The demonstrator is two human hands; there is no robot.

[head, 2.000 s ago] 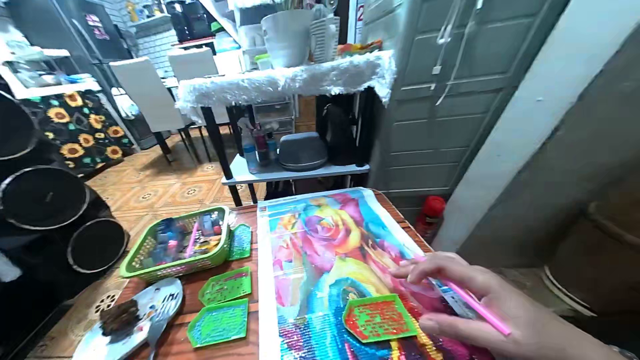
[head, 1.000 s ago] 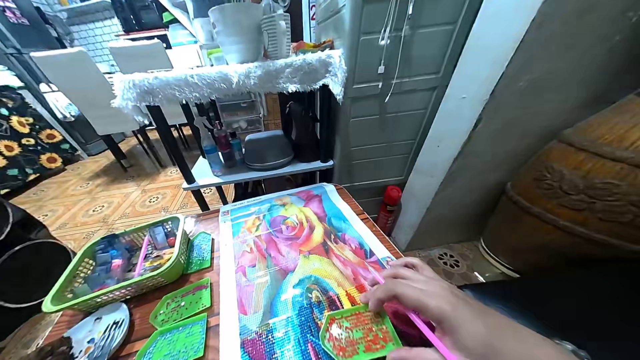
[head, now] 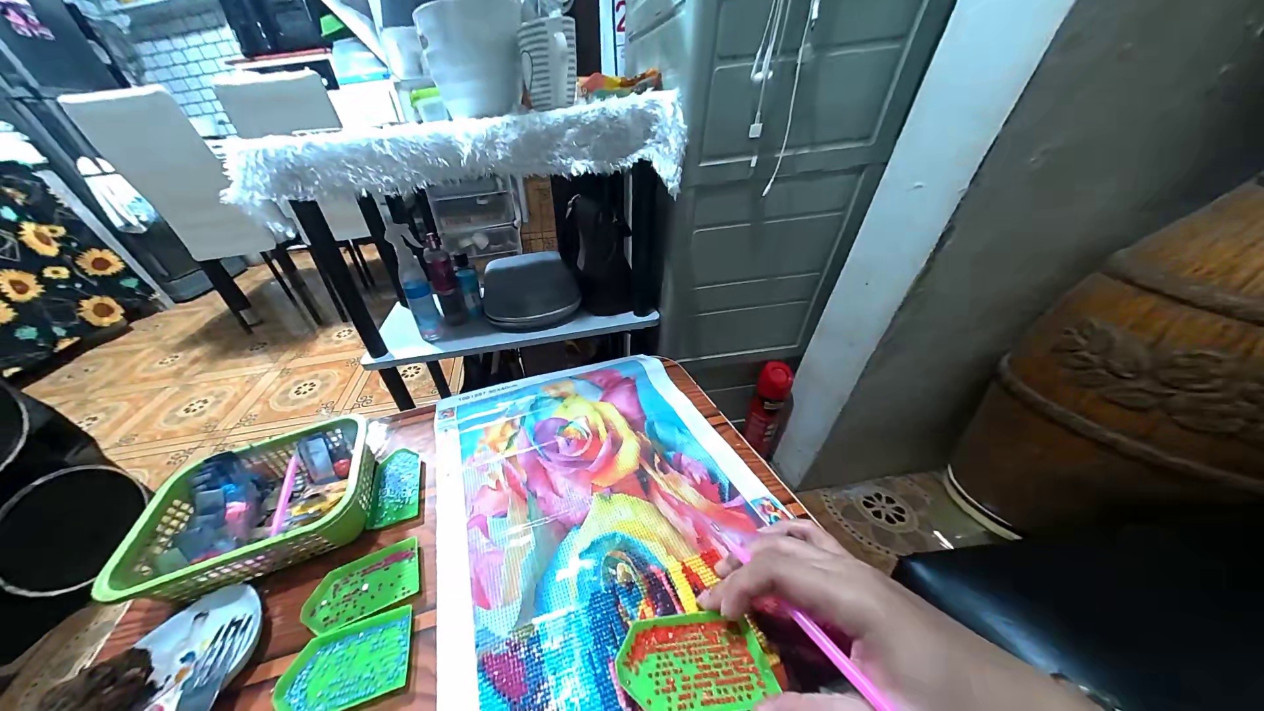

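My right hand [head: 820, 583] rests over the lower right of a rose diamond-painting canvas [head: 583, 444], its fingers closed around a pink applicator pen [head: 834, 652]. Just below it, a green tray of red beads [head: 696, 664] lies on the canvas. At the bottom edge, beside that tray, a small part of a hand [head: 815, 702] shows, seemingly my left; its fingers are mostly out of frame. Left of the canvas lie green trays with blue beads [head: 351, 664], dark red beads [head: 363, 585] and teal beads [head: 398, 489].
A green plastic basket [head: 237, 563] of small containers stands at the table's left, with a plate [head: 247, 622] holding a fork below it. Beyond the table are a shelf with a fluffy white cover [head: 454, 148] and a red spray can [head: 768, 405]. A black seat [head: 1086, 602] is at right.
The view has shifted to the right. My right hand stays near the red-bead tray with the pink pen, whose tip has come down toward the canvas since the first frame.
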